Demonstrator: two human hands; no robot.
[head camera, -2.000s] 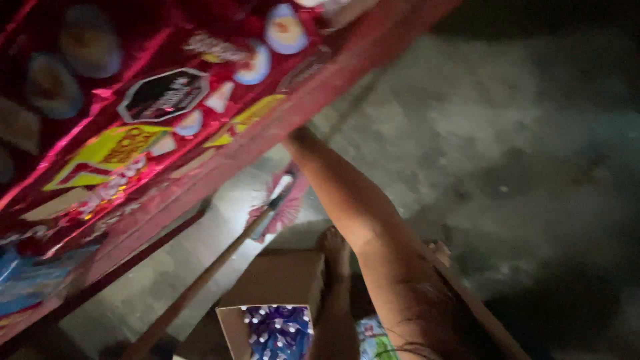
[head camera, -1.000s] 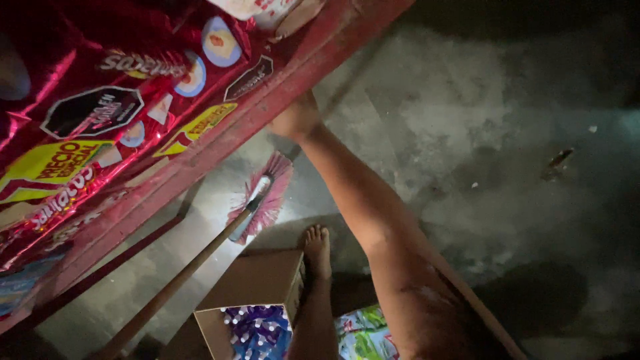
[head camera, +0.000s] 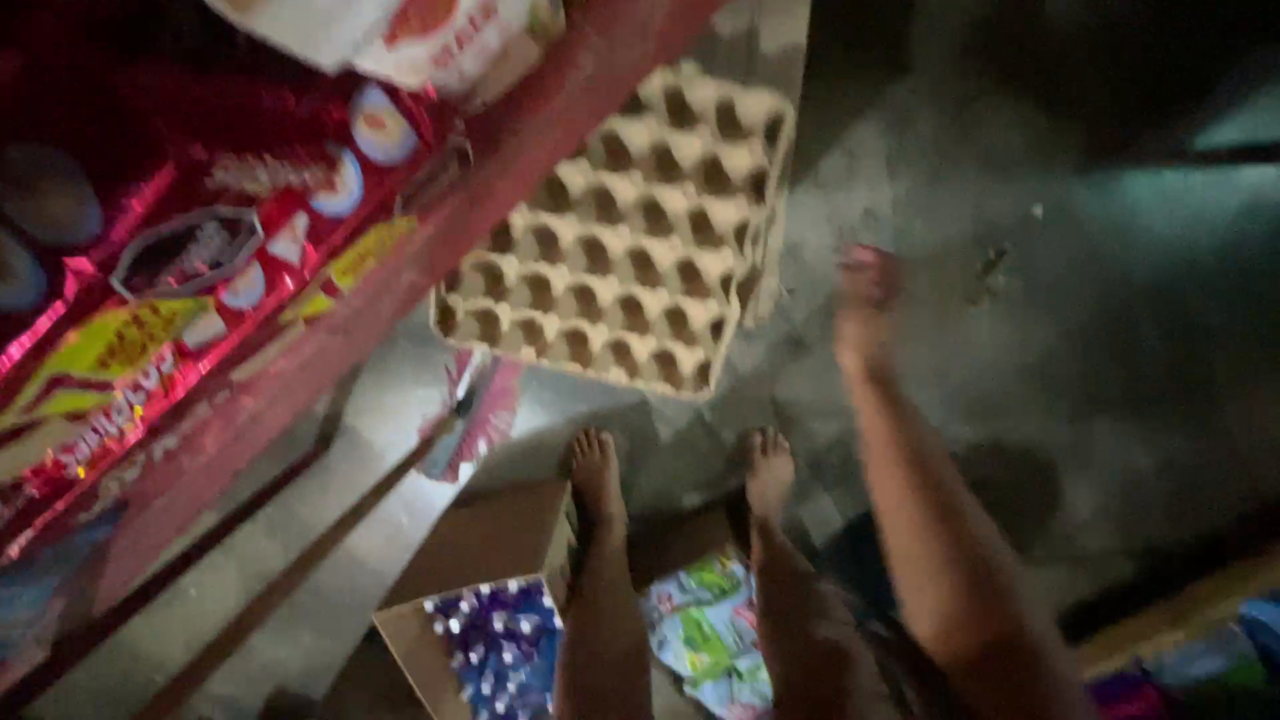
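An egg tray of moulded pulp (head camera: 620, 235) with bare cups lies below and right of the red shelf edge, which hides its upper left part; another layer shows under its right side. To the right of the tray my right hand (head camera: 868, 290) is blurred and touches nothing that I can see; a reddish patch shows at its fingertips, and whether it holds something I cannot tell. My left hand is out of the frame.
Red shiny snack packs (head camera: 200, 230) fill the red shelf (head camera: 330, 330) at the upper left. A broom (head camera: 465, 410) leans below it. My bare feet (head camera: 597, 465) stand near a cardboard box (head camera: 490, 530) of purple and blue packs and a green-patterned bag (head camera: 705, 625).
The egg tray has come into sight where only floor showed before. My right hand, earlier at the shelf's edge, is now further right, away from it. Both feet now show.
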